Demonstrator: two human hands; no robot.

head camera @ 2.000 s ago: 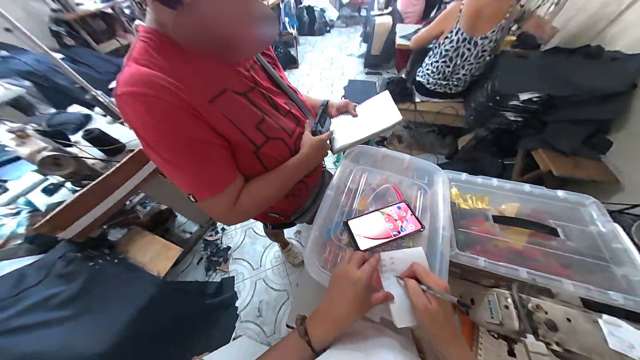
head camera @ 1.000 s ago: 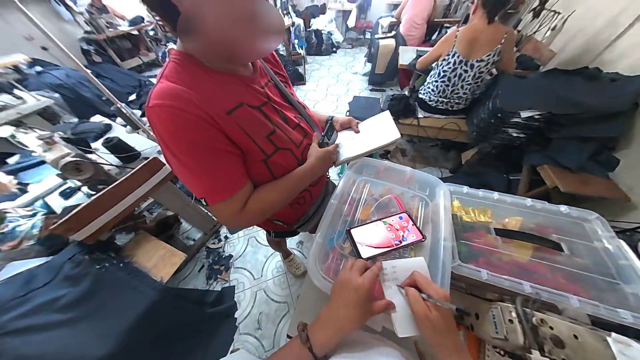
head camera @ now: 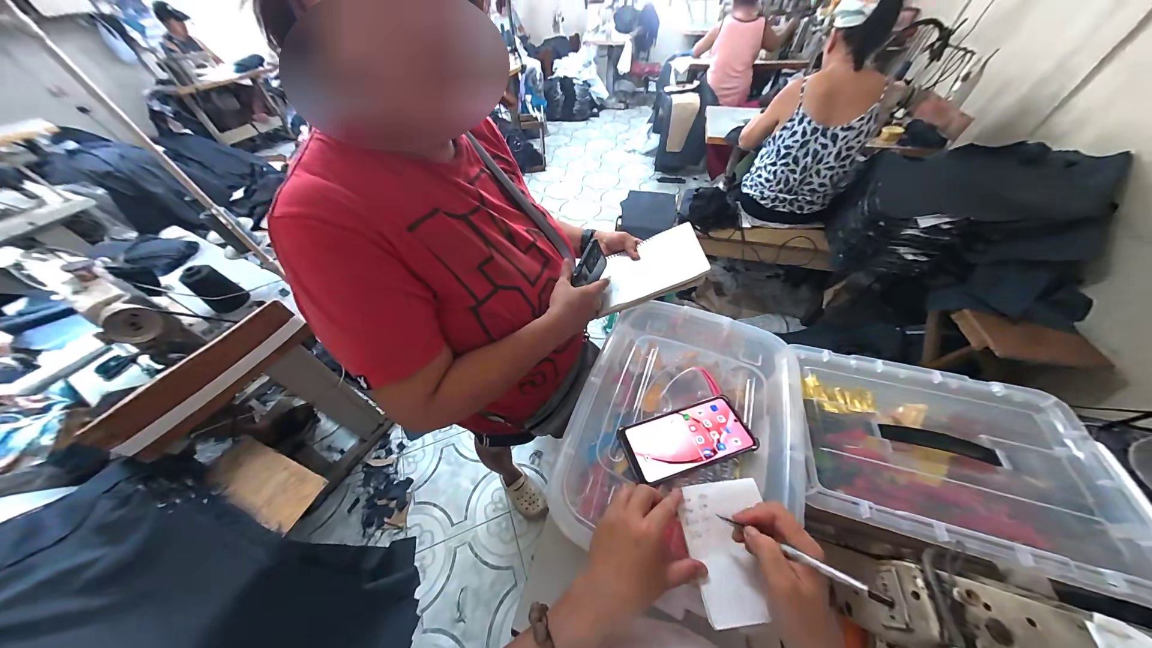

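Note:
A small white paper pad (head camera: 733,576) with handwriting near its top lies at the near edge of a clear plastic bin lid (head camera: 589,450). My left hand (head camera: 634,549) rests at the pad's left edge, thumb on the paper. Between the fingers of my right hand (head camera: 783,567) is a pen (head camera: 832,571), its tip on or just above the upper part of the pad. Just beyond my left hand, a smartphone (head camera: 688,439) with a lit screen lies on the lid, beside a pink cord (head camera: 711,378).
A person in a red shirt (head camera: 432,261) stands opposite, holding a notebook (head camera: 661,265) and a dark handheld device (head camera: 589,263). A second clear bin (head camera: 945,450) and metal machine parts (head camera: 900,598) are at right. Dark cloth (head camera: 180,558) lies at lower left. Seated people work farther back.
My right hand and the pen have shifted slightly over the pad. My left hand stays at the pad's left edge. The phone remains on the lid.

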